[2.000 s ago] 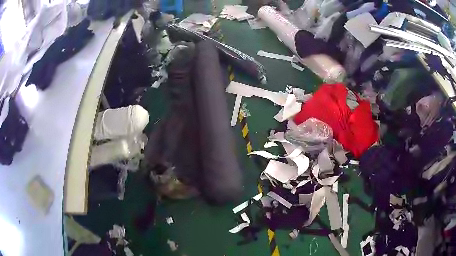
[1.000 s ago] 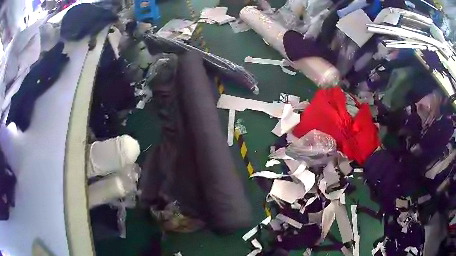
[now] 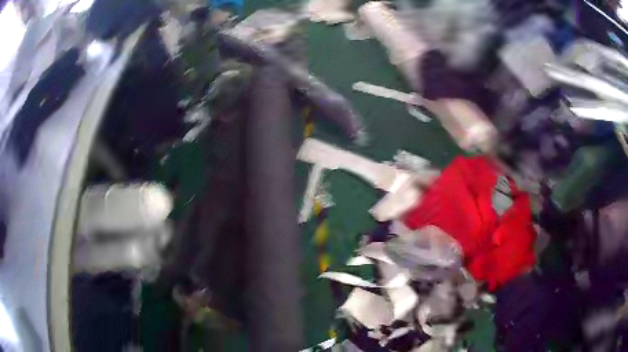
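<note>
Neither of my hands is in the picture. The view is blurred. Nearest in front of me, a long dark grey fabric roll [image 3: 270, 199] lies on the green floor, with looser dark cloth along its left side. Its near end runs to the bottom edge. A bright red cloth heap [image 3: 475, 216] lies on the floor to the right. Pale offcuts [image 3: 372, 307] are scattered below and left of the red heap.
A white table [image 3: 34, 185] with a pale edge runs along the left. Two white rolls [image 3: 124, 210] lie beneath its edge. A pale roll [image 3: 465, 122] lies at the upper right, partly under dark cloth. Dark cloth heaps [image 3: 544, 309] fill the right side. Yellow-black tape marks the floor.
The view has shifted and blurred. The red heap and the offcuts sit lower in the picture, and the table's edge has moved left. No hand has come into view.
</note>
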